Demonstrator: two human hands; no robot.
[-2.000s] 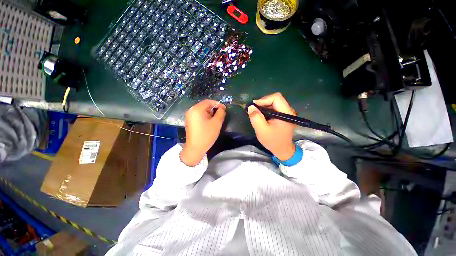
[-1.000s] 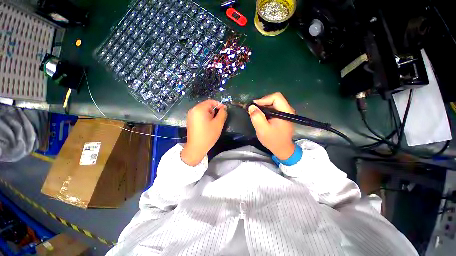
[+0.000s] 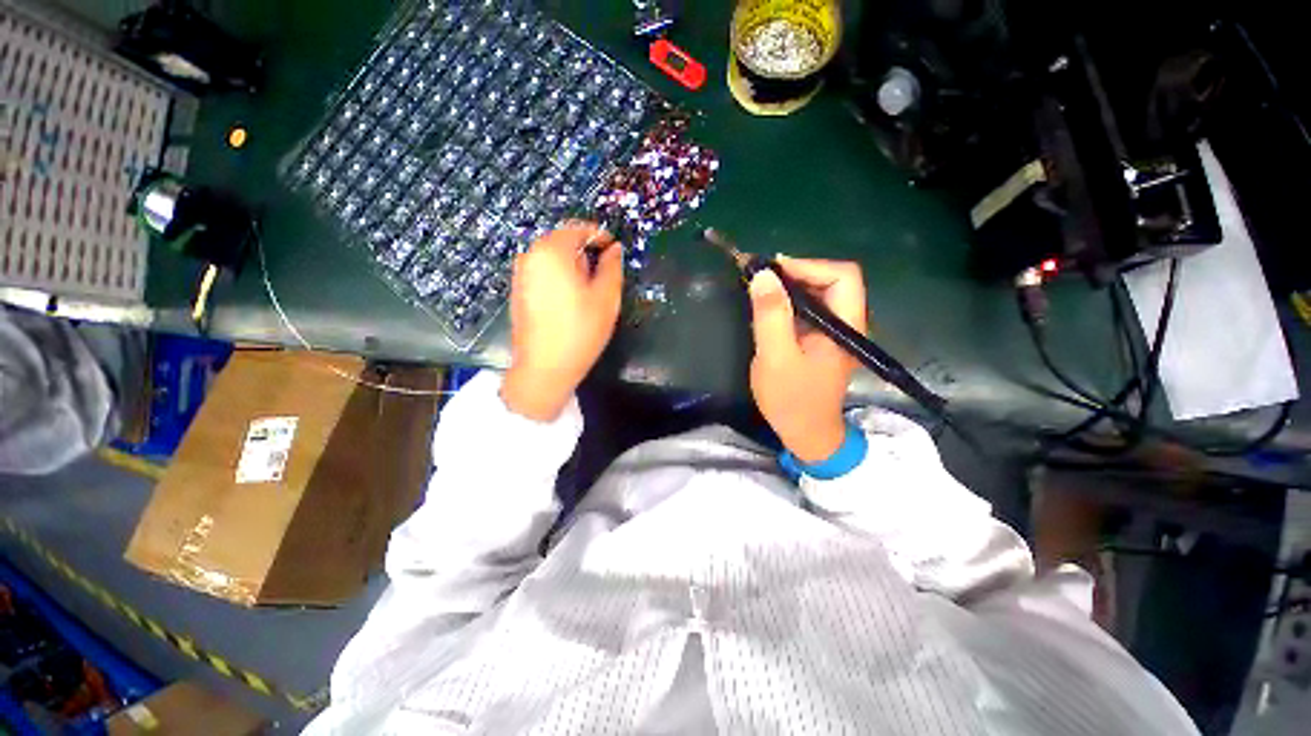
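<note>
My right hand [image 3: 810,345] holds the black soldering iron [image 3: 863,345]. Its metal tip points up and left, above the green mat and apart from the module. My left hand [image 3: 565,309] is at the lower right corner of the blister tray [image 3: 457,158], beside the loose pile of small parts [image 3: 669,173]. Its fingertips are close together; what they hold is too small to tell. A small bluish-silver module [image 3: 651,299] lies on the mat between my hands. Solder wire [image 3: 273,295] runs from the left stand past the bench edge towards my left arm.
The yellow-rimmed tip cleaner tin [image 3: 784,51] and a red oval item [image 3: 676,62] stand at the back. The soldering station [image 3: 1093,194] and iron holder [image 3: 899,94] are at right. A pale perforated rack [image 3: 72,173] is far left. A grey sleeve [image 3: 51,396] shows at the left edge.
My left hand has moved up and left, away from the module towards the tray and pile. The iron tip has lifted up and right off the module. A red light now shows on the station.
</note>
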